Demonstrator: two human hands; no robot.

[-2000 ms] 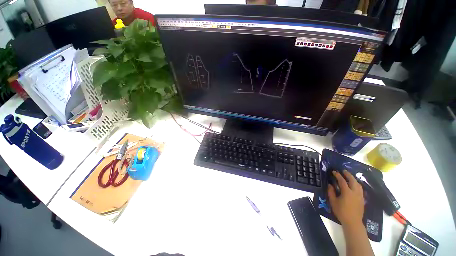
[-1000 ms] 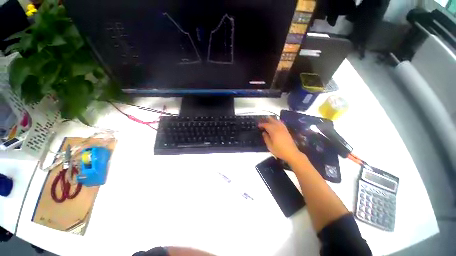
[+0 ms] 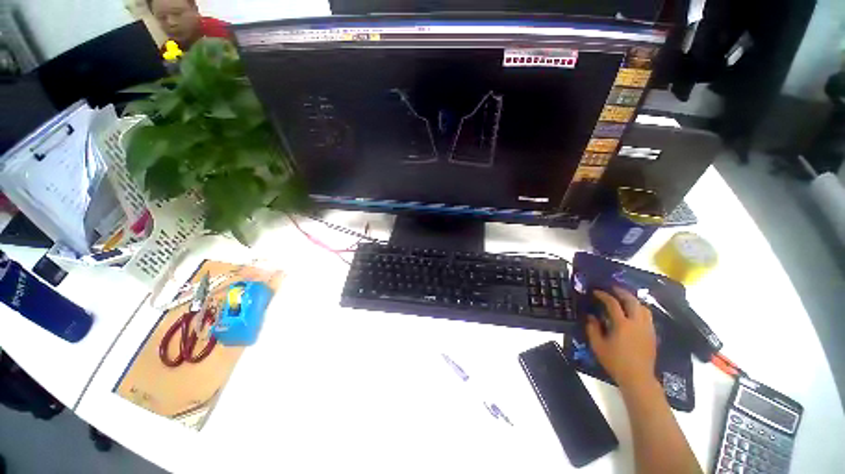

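My right hand [image 3: 626,339] rests over the black mouse [image 3: 600,321] on the dark mouse pad [image 3: 678,363], fingers curved over it. The mouse is mostly hidden under the hand. My left hand is not in the picture. The monitor [image 3: 389,130] shows thin white outlines of pattern pieces on black, with an icon column at its right edge. The black keyboard [image 3: 454,282] lies below the monitor, left of the hand, and is not touched.
A smartphone [image 3: 567,403] and pen [image 3: 456,367] lie in front. A calculator [image 3: 758,430], yellow tape roll [image 3: 686,257] and blue tin [image 3: 623,227] are right. Left are scissors [image 3: 172,341], blue tape dispenser [image 3: 243,313], plant [image 3: 208,139] and bottle [image 3: 42,301]. A person sits behind.
My right hand has moved from the keyboard's number keys back to the mouse. The view has tilted up, and my left forearm has left the picture's bottom edge.
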